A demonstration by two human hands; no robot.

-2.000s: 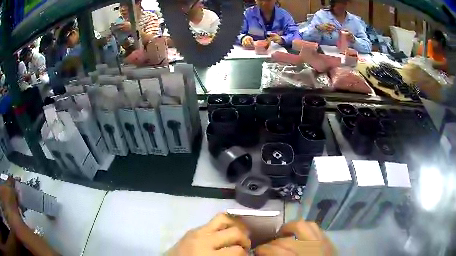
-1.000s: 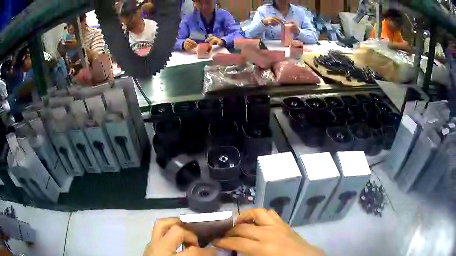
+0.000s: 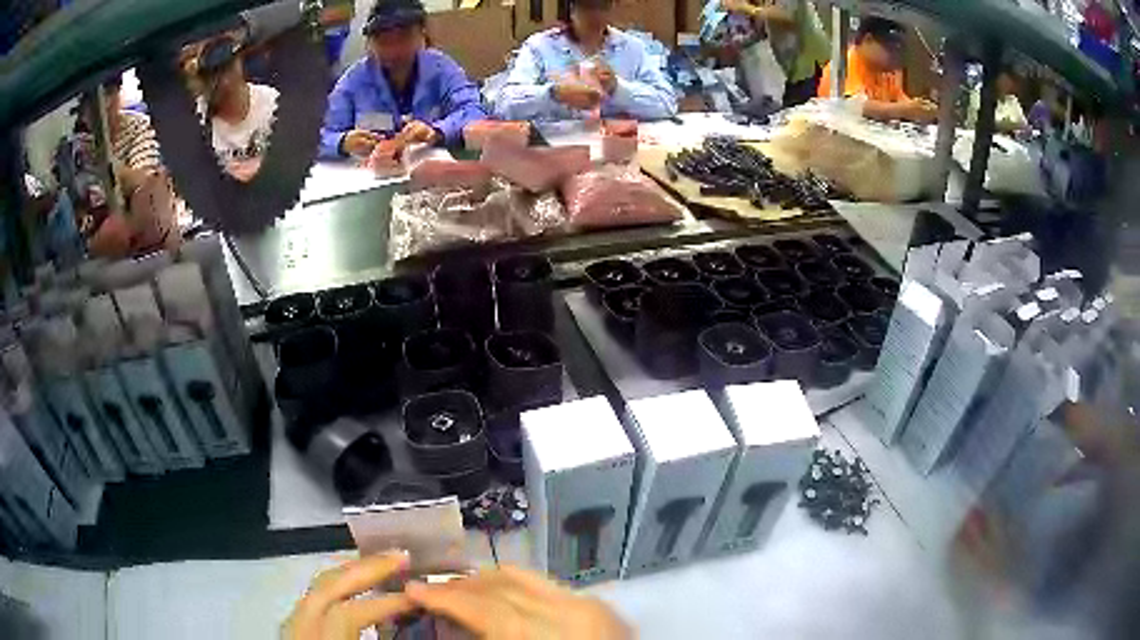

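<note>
A retail carton (image 3: 413,533) stands at the bottom left of centre, its flap raised and its lower part hidden by my fingers. My left hand (image 3: 348,603) is around its left side. My right hand (image 3: 519,605) lies across its front and right side, with fingers at the carton mouth. What is inside the mouth is blurred. Three closed cartons (image 3: 676,481) stand upright to the right of my hands, with flat white tops and a dark product picture.
Black plastic housings (image 3: 444,431) stand in rows beyond my hands. Open filled cartons (image 3: 188,388) crowd the left; more cartons (image 3: 931,344) stand right. Small black fittings (image 3: 840,490) lie right of the closed cartons. A blurred arm is at the right edge. People sit across the line.
The view has turned right, so the scene has shifted left. The carton's flap, earlier seen as a thin white edge, now stands up with its face showing. My hands are still on the carton.
</note>
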